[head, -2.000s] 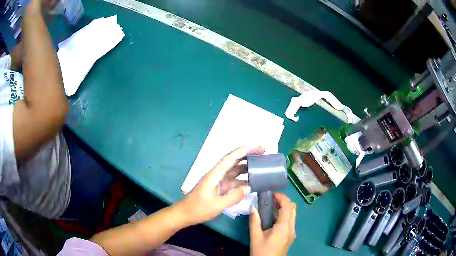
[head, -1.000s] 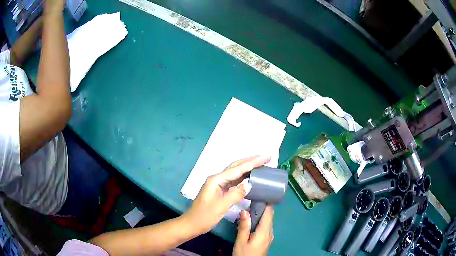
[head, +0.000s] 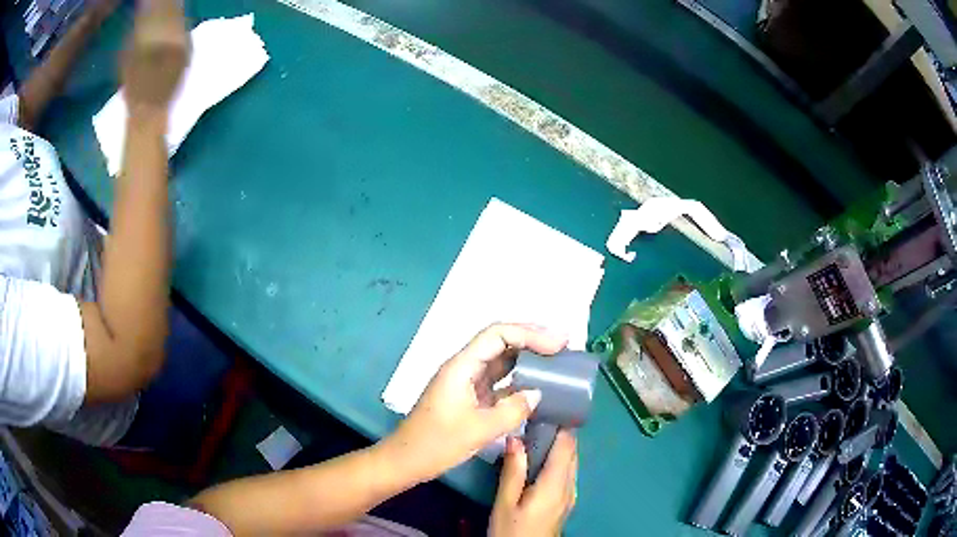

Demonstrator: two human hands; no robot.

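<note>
A grey handheld unit [head: 556, 386] is held above the bench's front edge, its round drum head up and its short visible handle pointing down. My left hand [head: 456, 404] holds the drum head from the left, fingers over its top and thumb at its lower side. My right hand [head: 537, 491] is closed around the handle below and is cut off by the lower edge. The open end of the head is not visible. A flat stack of white sleeves [head: 504, 278] lies behind my left hand, which covers its lower part.
The green press base [head: 677, 357] stands right of the unit, under the metal press [head: 824, 294]. Grey units [head: 724, 477] cluster at far right. A white strip [head: 672, 215] lies behind the base. At left, a person's arm [head: 142, 241] reaches over white sleeves [head: 215, 68].
The unit and both my hands have shifted slightly left and lower; my right hand sits closer under the head. The neighbour's arm has moved right, over the white sleeves.
</note>
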